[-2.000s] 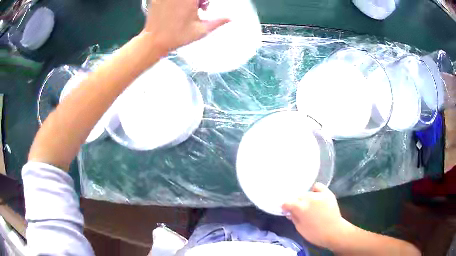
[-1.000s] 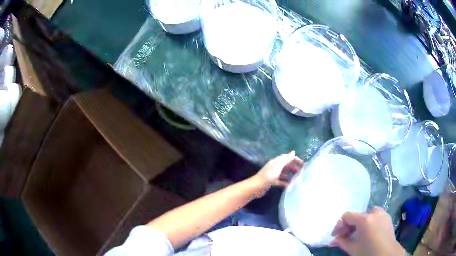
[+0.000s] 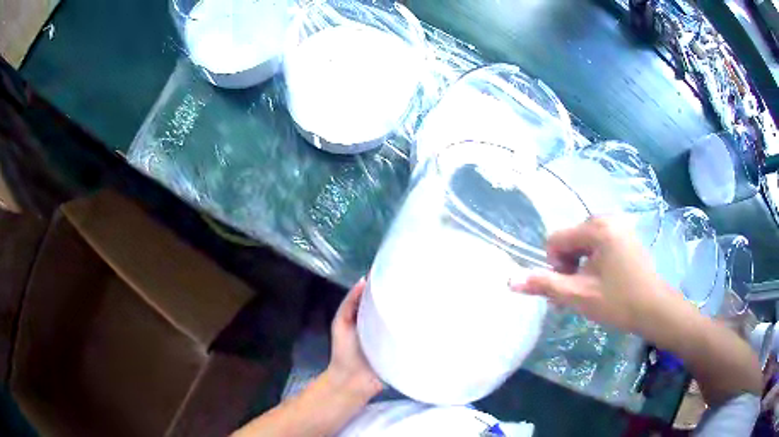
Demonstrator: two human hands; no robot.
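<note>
A clear container with a white lower part [image 3: 444, 316] is held tilted in front of me, above the bench's near edge. My left hand [image 3: 350, 346] is bare and grips its lower left side; part of the fingers is hidden behind it. My right hand [image 3: 589, 269] is bare, at the clear upper wall on the right, with thumb and fingertips on the wall or rim. Whether it pinches the rim firmly is hard to tell. The held container partly covers another container [image 3: 487, 111] behind it.
Similar containers, one of them at the upper left [image 3: 350, 85], stand in a row on wrinkled clear film [image 3: 248, 188] over the green bench. Another container [image 3: 713, 169] lies beyond the film. An open cardboard carton [image 3: 111, 333] is below at the left. A blue item shows at lower right.
The held container has moved left and up and now shows its open rim. My left hand has closed on its side. My right hand has moved up to its upper wall.
</note>
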